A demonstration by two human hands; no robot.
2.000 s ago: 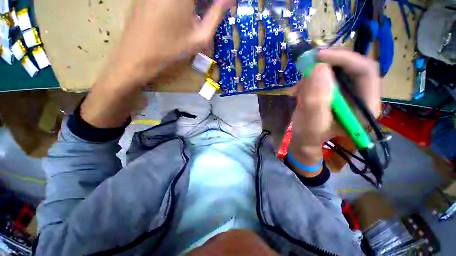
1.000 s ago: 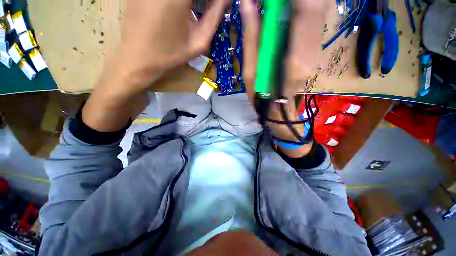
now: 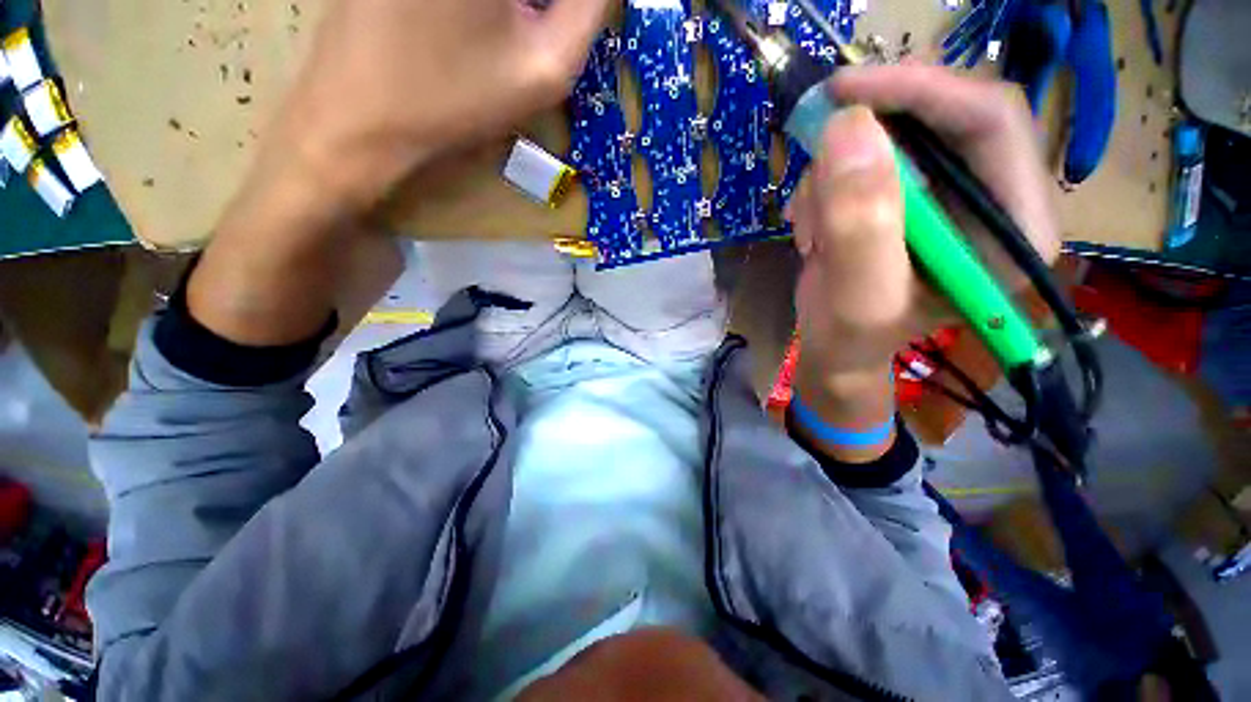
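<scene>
The blue PCB panel (image 3: 697,130) lies on the tan board (image 3: 179,124), running past the top edge. My right hand (image 3: 864,206) is shut on the soldering iron (image 3: 960,261), whose green handle slants down right; its barrel points up left over the panel. My left hand (image 3: 425,89) is at the panel's upper left, fingers curled and partly cut off by the top edge; whether they pinch something cannot be told. A white pouch cell (image 3: 532,169) with a yellow end lies left of the panel. Another cell's yellow end (image 3: 576,248) shows at the board's front edge.
Loose cells (image 3: 48,110) lie on the green mat at far left. Blue-handled pliers (image 3: 1088,96), blue strips (image 3: 977,34) and a small blue-labelled tube (image 3: 1185,185) are at the right. The iron's black cable hangs below my right hand. A red container (image 3: 1139,322) stands beyond the bench edge.
My right hand and the iron have swung right, uncovering more of the panel. My left hand's fingers have curled in. The front cell's white body no longer shows. The view has shifted slightly.
</scene>
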